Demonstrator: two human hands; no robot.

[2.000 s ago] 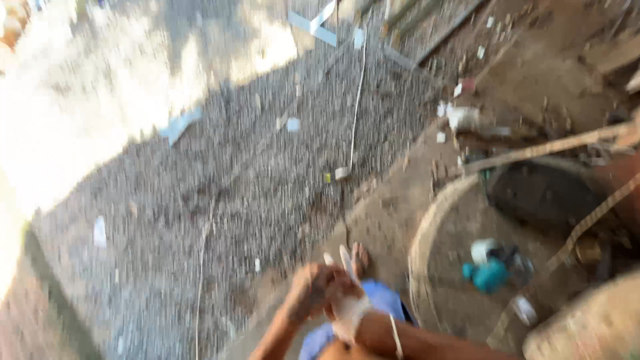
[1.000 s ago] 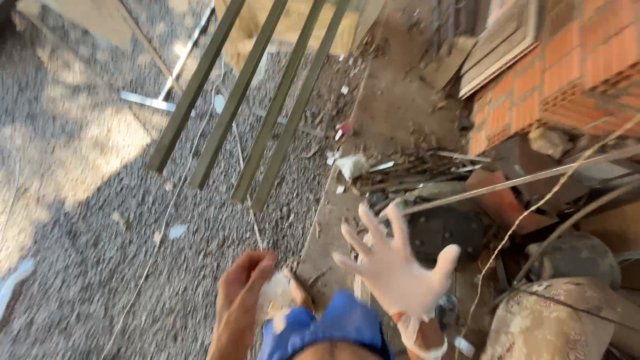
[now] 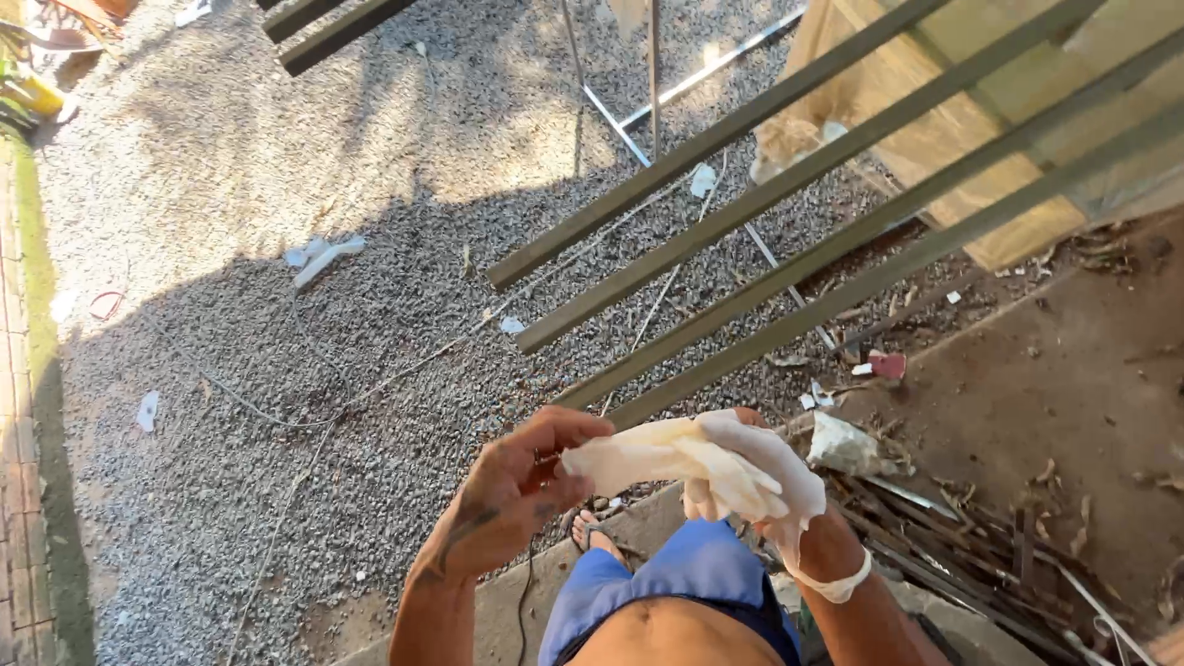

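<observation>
My bare left hand (image 3: 527, 486) pinches the cuff end of a whitish disposable glove (image 3: 638, 453) between thumb and fingers. Its other end lies against my right hand (image 3: 763, 472), which wears a similar thin white glove with the rolled cuff around the wrist. The right fingers curl around the loose glove, whose empty fingers hang across the palm. Both hands are in front of my body, above my blue shorts (image 3: 666, 573). The right fingertips are partly hidden by the glove.
Several long metal bars (image 3: 721, 236) extend above and beyond my hands. Below lies gravel (image 3: 370, 324) with cords and scraps. At right are a concrete edge, bare soil (image 3: 1045, 370) and a pile of sticks and strips (image 3: 962, 546). A wrapped panel (image 3: 953, 139) stands at upper right.
My gloved right hand was spread one second ago; it is now curled around the loose glove, close to my left hand. The view has turned toward the gravel at left.
</observation>
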